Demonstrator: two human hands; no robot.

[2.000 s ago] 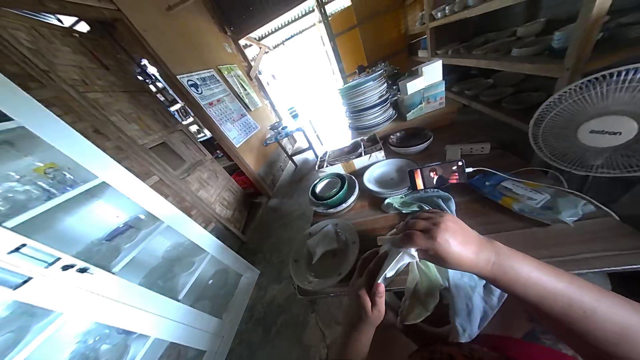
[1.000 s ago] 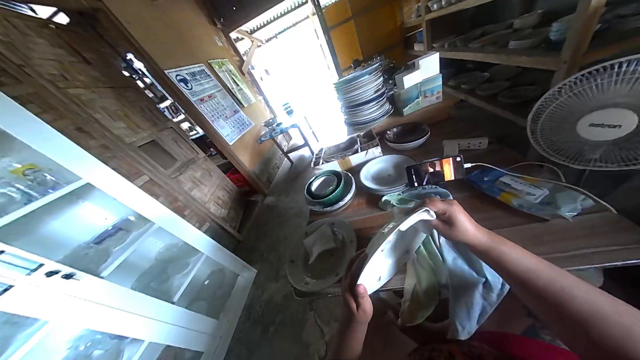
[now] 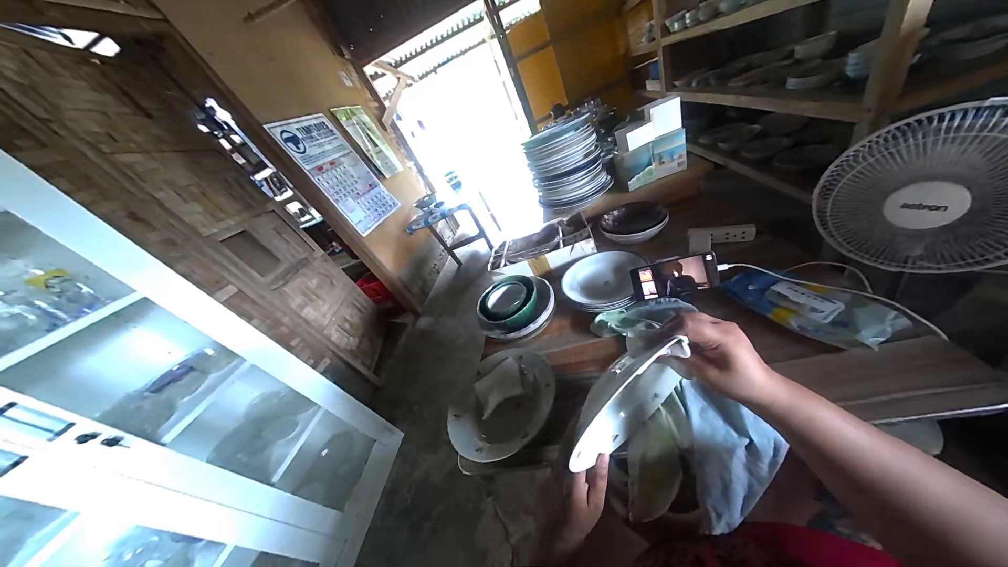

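A white dish with small dark marks [image 3: 622,405] is tilted between my hands. My left hand [image 3: 583,496] grips its lower rim. My right hand [image 3: 720,350] holds the upper rim, with a pale cloth [image 3: 728,449] hanging below it. Left of the dish, a wide white plate [image 3: 465,425] carries a crumpled white cloth [image 3: 504,386]. Behind stand a green bowl [image 3: 524,319] on stacked plates and a stack of white plates [image 3: 602,279]. A phone [image 3: 675,277] with a lit screen leans beside them.
A tall plate stack [image 3: 567,161], a box [image 3: 650,161], a power strip [image 3: 720,236] and a plastic packet [image 3: 819,307] lie around the wooden table [image 3: 890,378]. An electric fan [image 3: 925,205] stands right, below shelves of dishes [image 3: 772,98]. A white glass-doored cabinet [image 3: 370,465] fills the left.
Two seconds ago the cloth and my hands mostly covered the dish; its face now shows between them. My right hand has moved to the upper rim.
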